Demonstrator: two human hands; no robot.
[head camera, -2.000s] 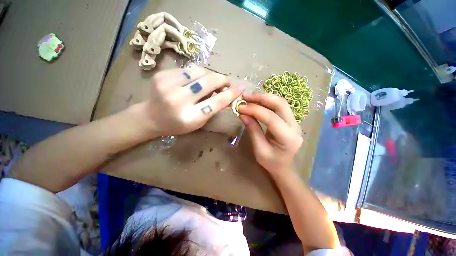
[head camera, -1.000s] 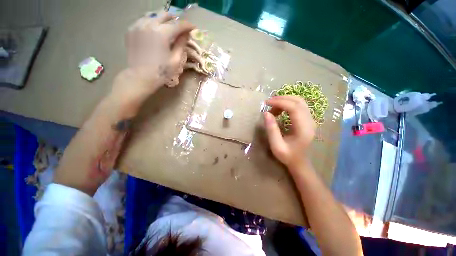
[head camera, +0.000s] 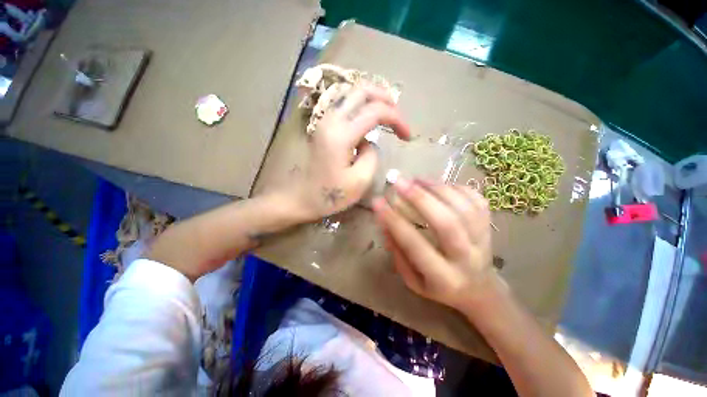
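My left hand is over the cardboard sheet, just in front of the beige moulded figures. Its thumb and index finger are apart with nothing visible between them. My right hand is a little to the right, fingers bent and blurred; whether it holds anything cannot be told. A round white spot shows between the hands, on the pad that they mostly cover. The pile of gold rings lies right of my right hand.
On the left cardboard lie a small painted piece and a second pad. A pink-red clip and a white bottle are at the far right. A blue crate with beige figures stands lower left.
My left hand has come down and right from the figures to near the pad. My right hand has moved inward beside it. The view has shifted left, showing more of the left cardboard.
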